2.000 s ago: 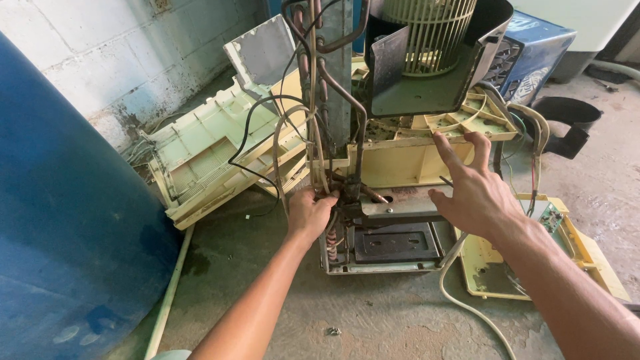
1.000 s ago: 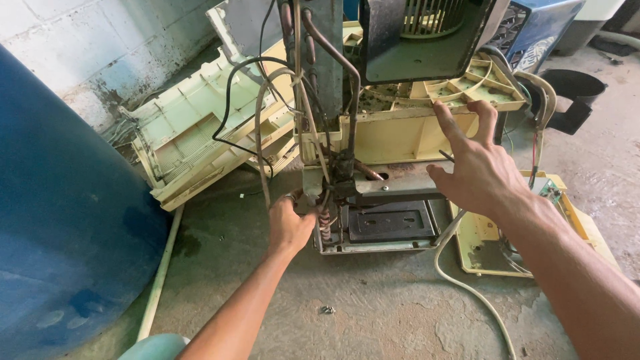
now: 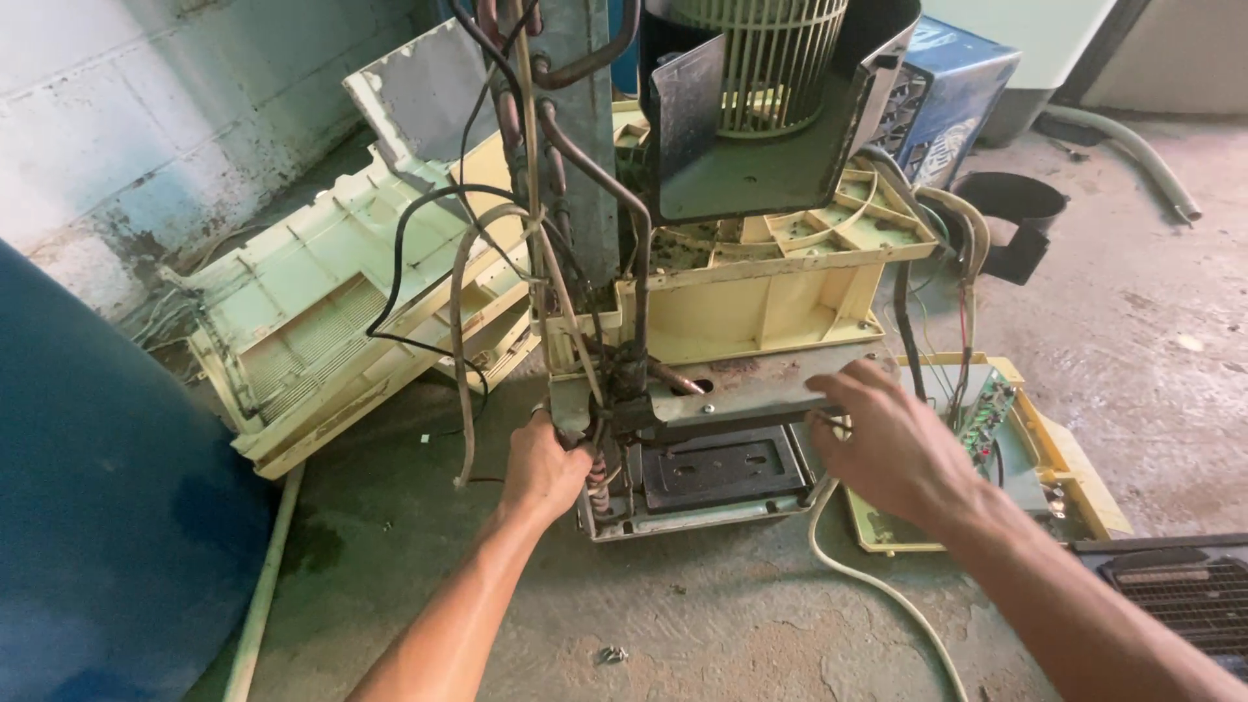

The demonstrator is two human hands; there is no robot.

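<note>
A partly dismantled air-conditioning appliance stands on the floor, with a metal base frame (image 3: pixel 751 385), copper pipes (image 3: pixel 614 185) and a cream plastic housing (image 3: pixel 760 307). My left hand (image 3: pixel 546 463) grips the left end of the metal frame, beside a coiled copper tube (image 3: pixel 598 487). At the frame's right end is my right hand (image 3: pixel 877 434), its fingers curled at the edge; a small dark piece shows by the fingertips, and whether it is held cannot be told. Between the hands lies a black plastic plate (image 3: pixel 721 468). Above is a cream blower wheel (image 3: pixel 770 58) in a black housing (image 3: pixel 770 180).
Cream panels (image 3: pixel 312 302) lean at the left, near a blue barrel (image 3: pixel 107 487). On the right are a circuit board (image 3: pixel 987 414) in a cream panel, a black plastic part (image 3: pixel 1009 219) and a grille (image 3: pixel 1189 595). A pale cable (image 3: pixel 877 585) crosses the floor.
My right hand has come down from above the frame, with fingers spread, to its right end, fingers now curled. The left hand stays at the frame's left side.
</note>
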